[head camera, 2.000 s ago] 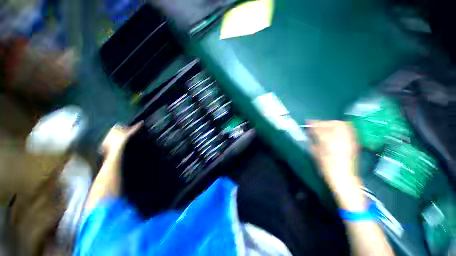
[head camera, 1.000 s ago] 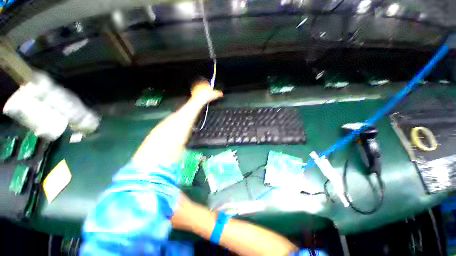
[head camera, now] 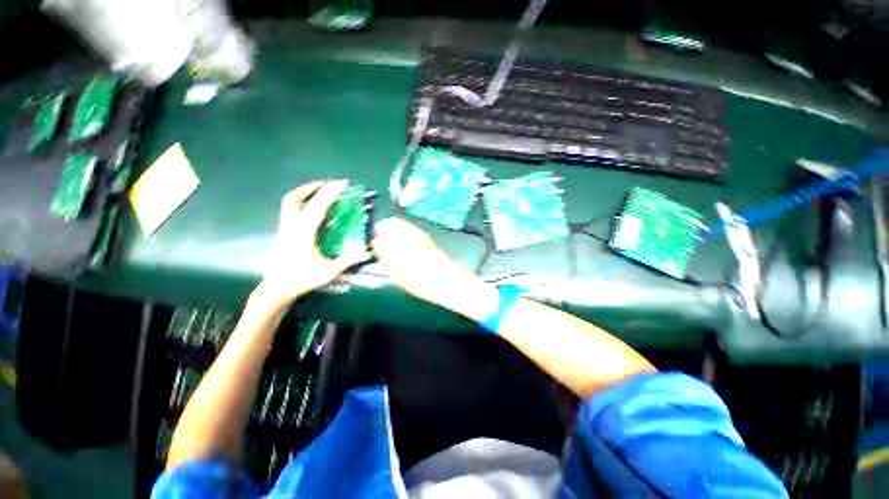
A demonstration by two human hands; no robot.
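My left hand (head camera: 304, 234) holds a green circuit board (head camera: 343, 224) by its left side, at the front part of the green bench. My right hand (head camera: 402, 255), with a blue strap on the wrist, is at the board's lower right edge; its fingertips are blurred and I cannot tell what they grip. Three more boards lie in a row to the right: one (head camera: 444, 189), a second (head camera: 526, 211) and a third (head camera: 655, 232). Dark cables run by them. A white cable (head camera: 413, 146) hangs over the keyboard and reaches the first board of the row.
A black keyboard (head camera: 575, 112) lies behind the boards. A yellow note (head camera: 165, 189) is at left, near a tray with green boards (head camera: 96, 107). A white wrapped bundle (head camera: 146, 39) is at upper left. A white strip (head camera: 741, 258) and a blurred blue cord (head camera: 794, 200) are at right.
The view has moved closer to the bench. My left hand has come back from behind the keyboard to a board at the front. My right hand now shows beside that board.
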